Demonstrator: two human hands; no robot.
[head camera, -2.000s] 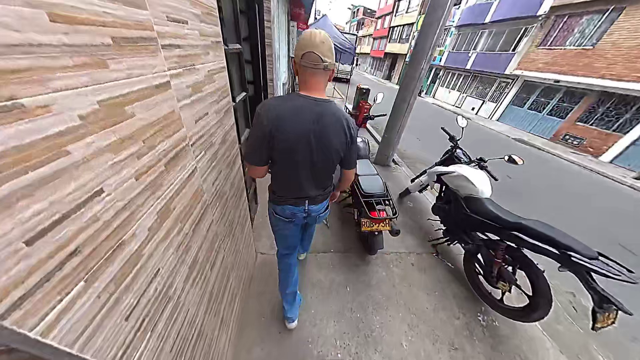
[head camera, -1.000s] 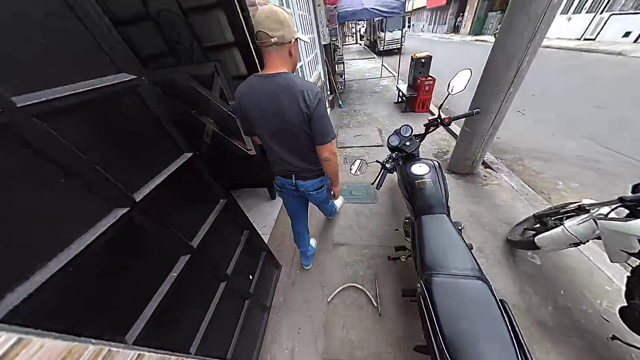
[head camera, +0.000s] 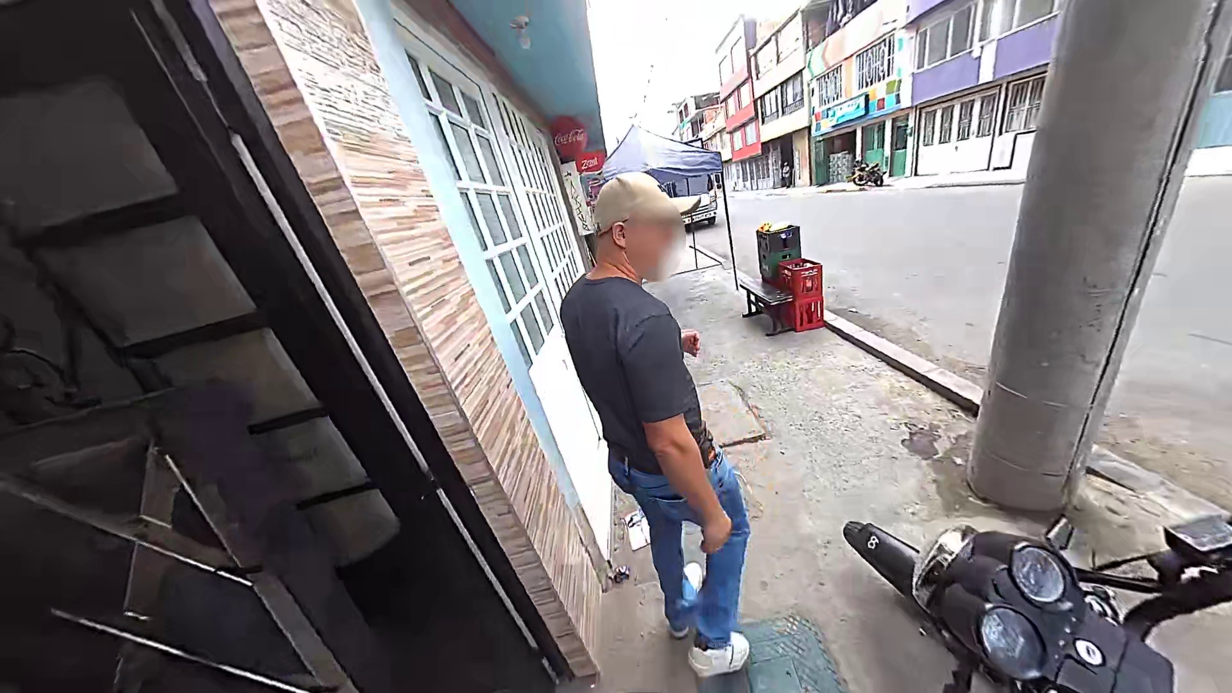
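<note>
Neither my left hand nor my right hand shows in the head view. Just ahead on the sidewalk, a person (head camera: 640, 375) in a dark T-shirt, blue jeans and a tan cap stands turned partly to the right. The person's near arm hangs down beside the thigh, and part of the other hand shows in front of the chest. A black motorcycle (head camera: 1054, 616) fills the lower right corner, its round gauges and part of the handlebar in sight.
A concrete pole (head camera: 1078, 260) rises at the right by the curb (head camera: 905, 361). Red crates (head camera: 804, 294) and a green crate (head camera: 778, 252) are by a low bench (head camera: 767, 298). A canopy (head camera: 659, 154) stands beyond. On the left are a dark metal gate (head camera: 366, 385) and a tiled wall (head camera: 423, 337).
The view has moved forward along the sidewalk, past most of the black motorcycle. The person, seen from behind earlier, has turned more to the right.
</note>
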